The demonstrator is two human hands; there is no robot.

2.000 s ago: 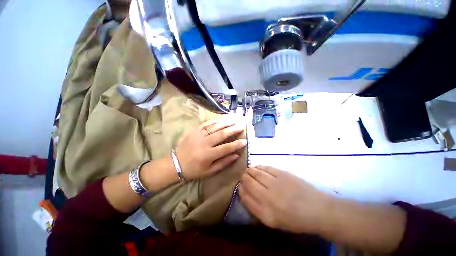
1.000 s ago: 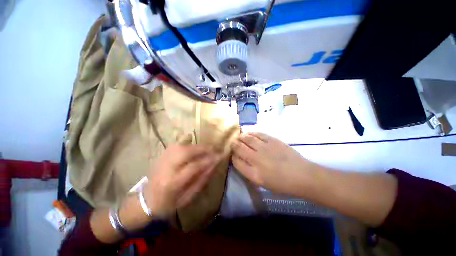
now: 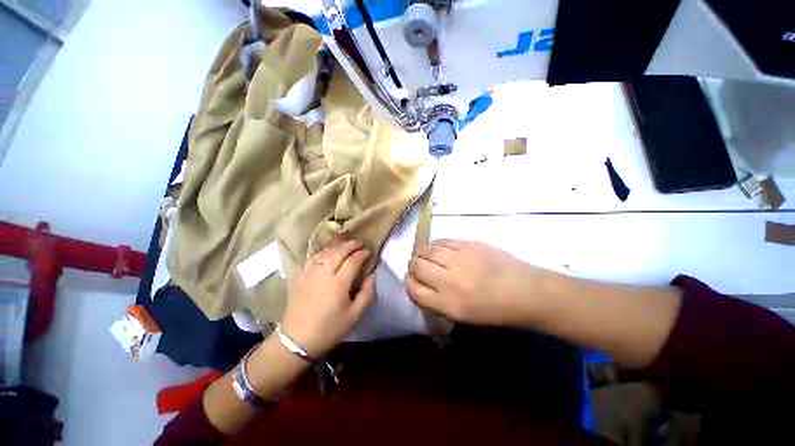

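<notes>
The tan garment piece lies in large folds left of the sewing machine's needle area, its near end under the presser foot with the blue-grey guide block. A dark edge strip runs from the foot down toward my hands. Off-white lining shows between my hands. My left hand holds the tan cloth by its edge, fingers bent. My right hand pinches the tan-edged lining at its right side. The fingertips' exact grip is partly hidden.
The white machine head stands at the top. A black phone, a small brown square and a thin black sliver lie on the bed. A red pipe and an orange-white box are at left.
The view has shifted, so the machine sits higher. My hands are farther from the foot and apart, with the lining spread between them. A white patch now shows on the tan cloth.
</notes>
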